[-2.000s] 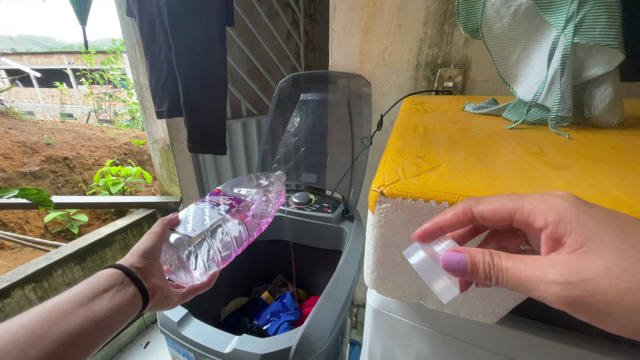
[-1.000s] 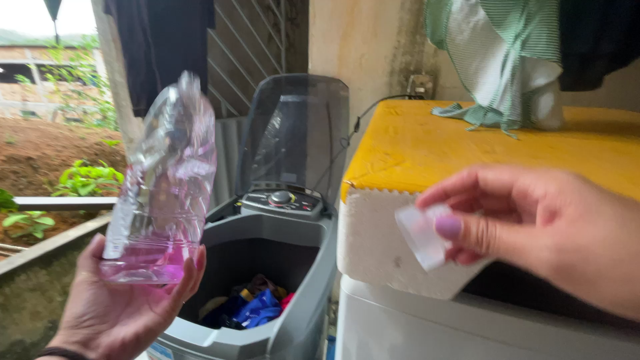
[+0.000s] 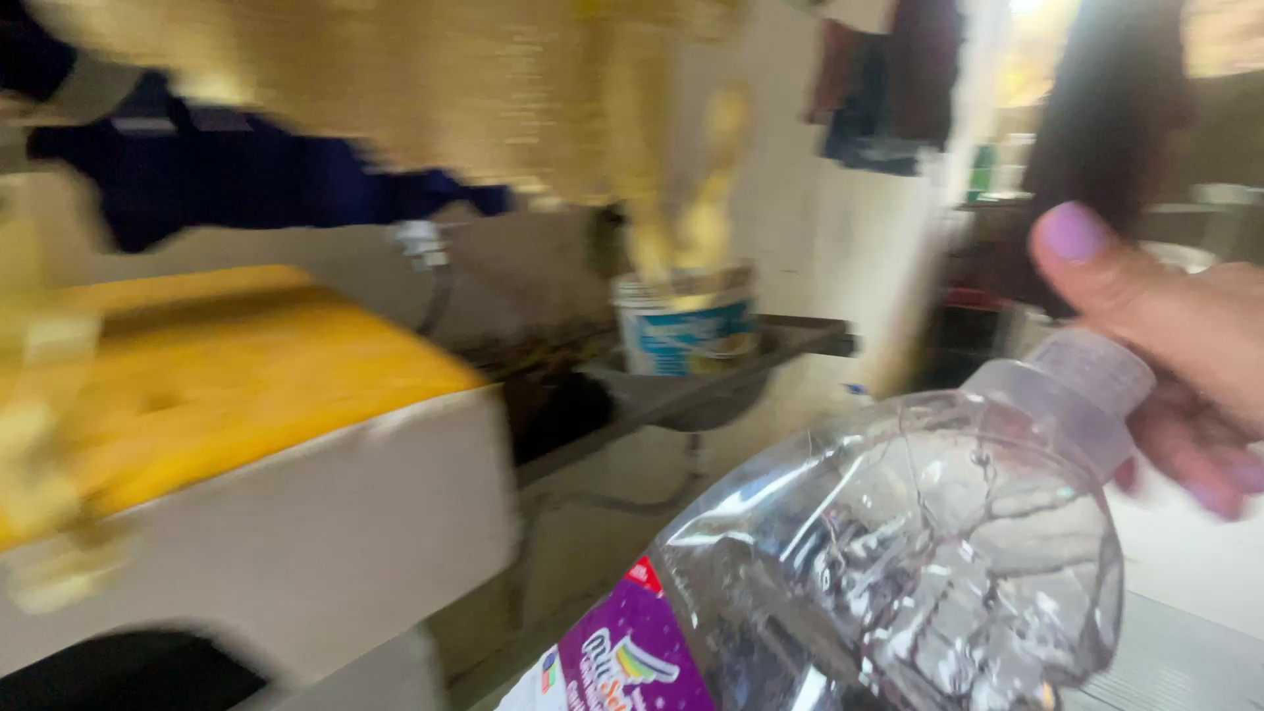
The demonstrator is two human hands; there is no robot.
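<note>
A clear plastic bottle (image 3: 889, 553) with a purple label lies tilted across the lower right, its neck toward the upper right. A translucent plastic cap (image 3: 1071, 395) sits on the neck. My right hand (image 3: 1175, 365) is at that cap, thumb above it and fingers beyond and below; blur hides whether it grips or only touches it. My left hand is out of view, and the bottle's lower part runs off the bottom edge.
A yellow-topped white block (image 3: 395, 504) stands at the left. Behind it a dark shelf (image 3: 800, 341) bears a white and blue tub (image 3: 686, 321). Dark blue cloth (image 3: 247, 178) hangs at upper left, and more garments (image 3: 879, 89) hang at the back.
The view has swung far to the right, away from the washing machine. The translucent cap, earlier in my right hand apart from the bottle, is now on the bottle's neck.
</note>
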